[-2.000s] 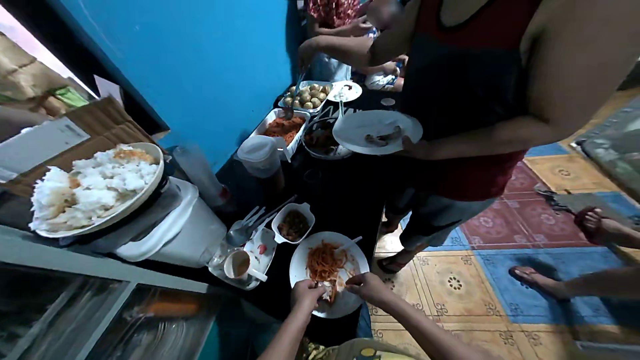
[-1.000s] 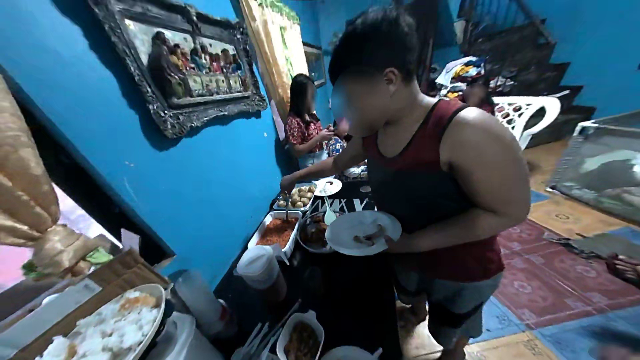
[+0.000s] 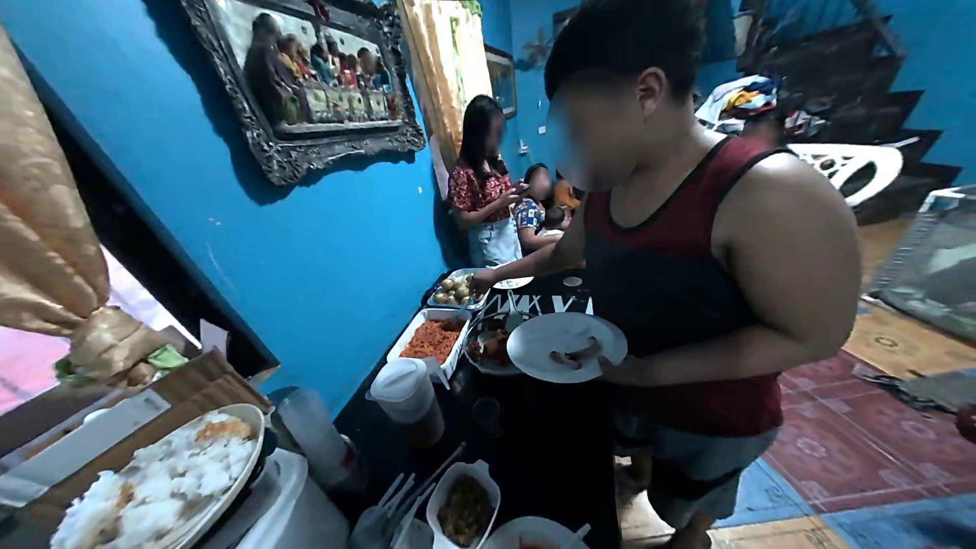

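Note:
Neither of my hands shows in the head view. A white plate with some orange-red food is cut off by the bottom edge. Beside it stands a white dish of dark chopped food, with plastic cutlery to its left. Farther along the black table are a lidded pitcher, a tray of orange-red noodles, a bowl of dark reddish food and a tray of round pale items. A person in a sleeveless top holds a white plate with a piece of food on it and reaches toward the far tray.
At the lower left, a plate of white rice rests near a cardboard box and a white container. The standing person is close along the table's right side. Other people are at the far end, by the blue wall.
The view has tilted up strongly. Two seconds ago both my hands were at the food on the near plate; now they are out of view. The other person's plate stays over the table.

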